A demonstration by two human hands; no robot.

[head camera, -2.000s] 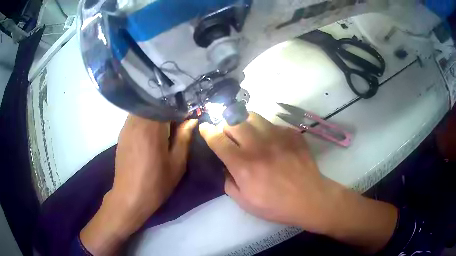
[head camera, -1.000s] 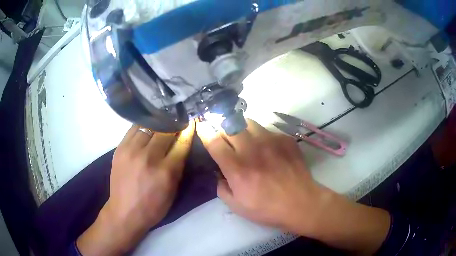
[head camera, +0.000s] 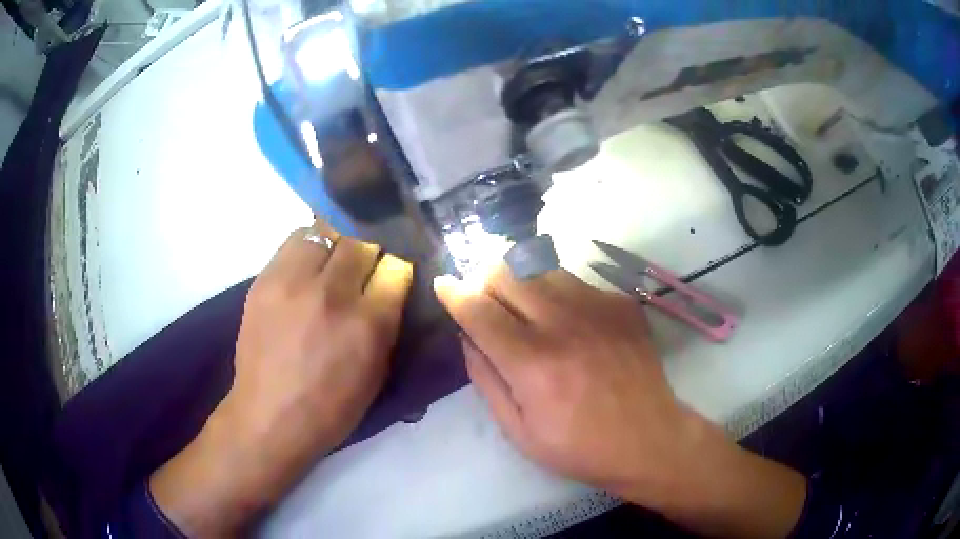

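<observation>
The dark purple cloth [head camera: 179, 363] lies on the table and runs up under the sewing machine head [head camera: 453, 116]. My left hand [head camera: 316, 337], with a ring on one finger, lies on the cloth left of the needle area, fingers bent, fingertips near the machine. My right hand [head camera: 574, 368] lies at the cloth's right side, its fingertips close to the brightly lit needle area [head camera: 474, 247]. The cloth shows between both hands. The needle and foot are lost in glare, and what the fingertips grip is hidden.
Pink-handled thread snips [head camera: 674, 295] lie right of my right hand. Black-handled shears [head camera: 753, 174] lie further back at the right, by a dark seam line. A printed ruler scale [head camera: 811, 363] runs along the front table edge [head camera: 442, 505]. Dark cloth hangs at the far left.
The machine head appears further right in view and its front end looks different. My left fingertips are now further apart from the right ones. A small cloth edge shows at the lower front.
</observation>
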